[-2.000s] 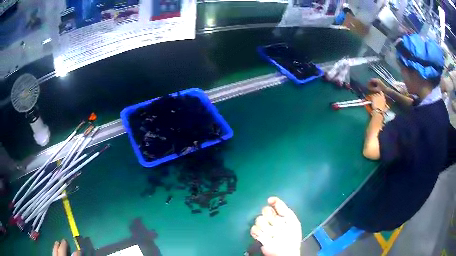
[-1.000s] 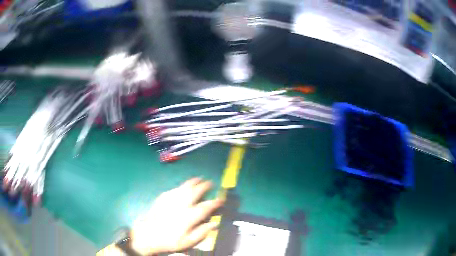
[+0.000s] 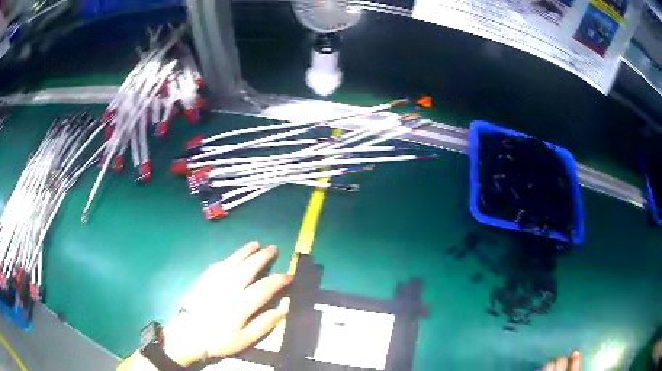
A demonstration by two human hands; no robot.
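Note:
My left hand (image 3: 229, 304), with a black wristwatch (image 3: 156, 346), lies palm down with fingers spread, over the left part of the white reference card (image 3: 356, 337) and its black tape (image 3: 297, 319). It holds nothing that I can see. My right hand (image 3: 565, 362) is cut off by the bottom edge at right; only fingertips show, so its grip cannot be told. White cable assemblies (image 3: 290, 156) with red connectors (image 3: 215, 212) lie beyond my left hand, their thin wire ends pointing right.
A blue parts bin (image 3: 475, 177) of black pieces stands at right, with loose black housings (image 3: 526, 290) before it. More white cables (image 3: 36, 188) lie at left and far left. Yellow tape (image 3: 311, 217) crosses the mat. A white fan (image 3: 324, 69) stands at the back.
The view has swung left, and the other worker is out of the picture. My left hand has come fully into view over the card. My right hand has gone to the bottom edge.

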